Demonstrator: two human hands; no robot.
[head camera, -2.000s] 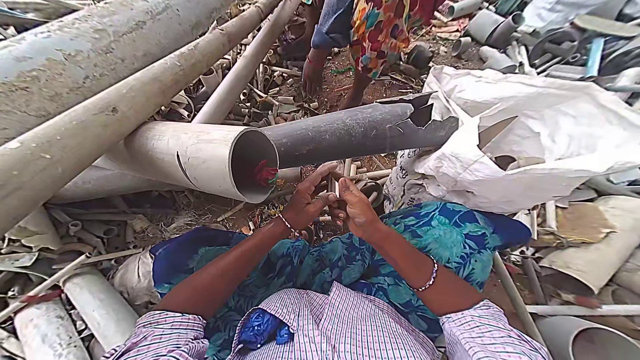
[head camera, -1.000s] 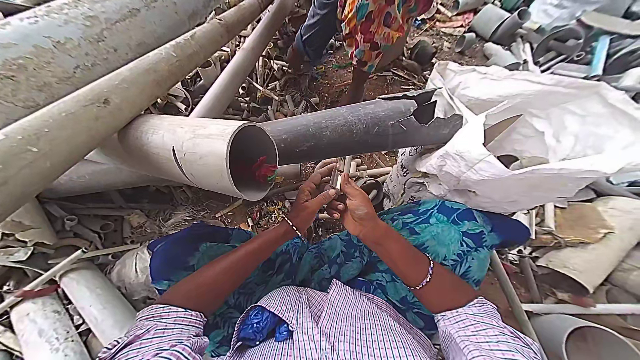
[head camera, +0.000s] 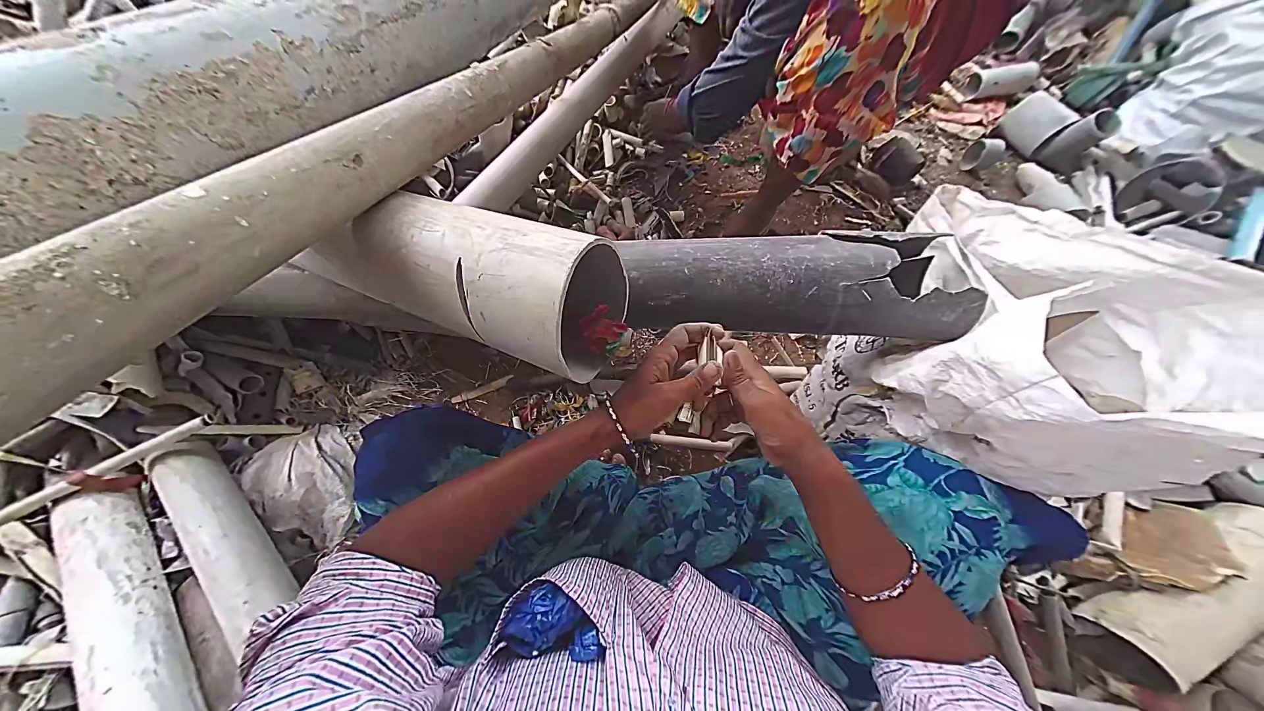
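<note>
My left hand and my right hand meet over my lap, fingers curled around a small pale strip-like piece, perhaps plastic. Both hands hold it; its lower part is partly hidden by the fingers. Just beyond my hands lies a dark grey plastic pipe with a broken, jagged end. To the left of them is the open mouth of a wide cream plastic pipe, with a red scrap inside it.
Long, dirty pipes cross the upper left. A white woven sack lies at the right. Short pipe lengths are at the lower left, and a large curved pipe piece at the lower right. Another person's legs and patterned cloth are beyond the grey pipe.
My hands have drawn closer together around the small piece since the earliest frame. The other person's legs beyond the pipes have shifted.
</note>
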